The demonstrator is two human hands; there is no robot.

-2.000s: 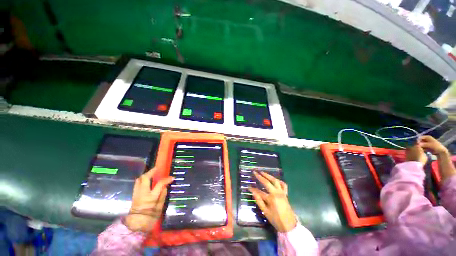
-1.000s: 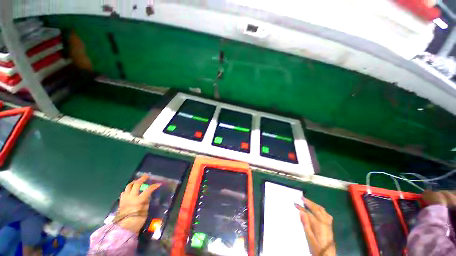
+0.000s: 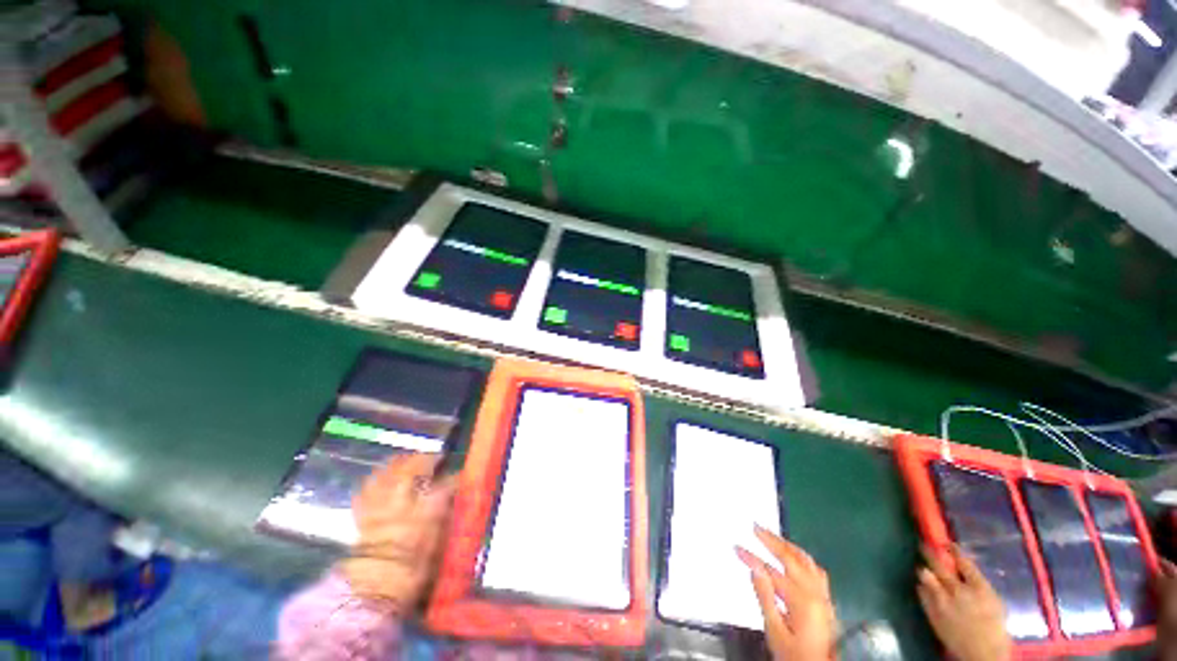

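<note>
A tablet with a white screen (image 3: 560, 497) lies in a red narrow foam tray (image 3: 532, 625) at the centre. Another white-screen tablet (image 3: 723, 517) lies loose on its right. A dark tablet with a green bar (image 3: 368, 439) lies loose on its left. My left hand (image 3: 403, 523) is blurred, between the left tablet's right side and the red tray's left edge. My right hand (image 3: 790, 591) has its fingers apart over the lower right part of the right tablet, holding nothing.
A white three-slot foam tray (image 3: 568, 351) holds three lit tablets behind. At right, another person's hands (image 3: 965, 604) are at a red three-slot tray (image 3: 919, 480) with white cables (image 3: 987, 416). Stacked trays (image 3: 80, 80) stand far left; a red tray edge (image 3: 29, 294) shows below them.
The centre tablet's screen has turned white. The left tablet's orange square is gone and a green bar shows. My left hand has moved right towards the red tray. The neighbour's hand has come to their tray's front.
</note>
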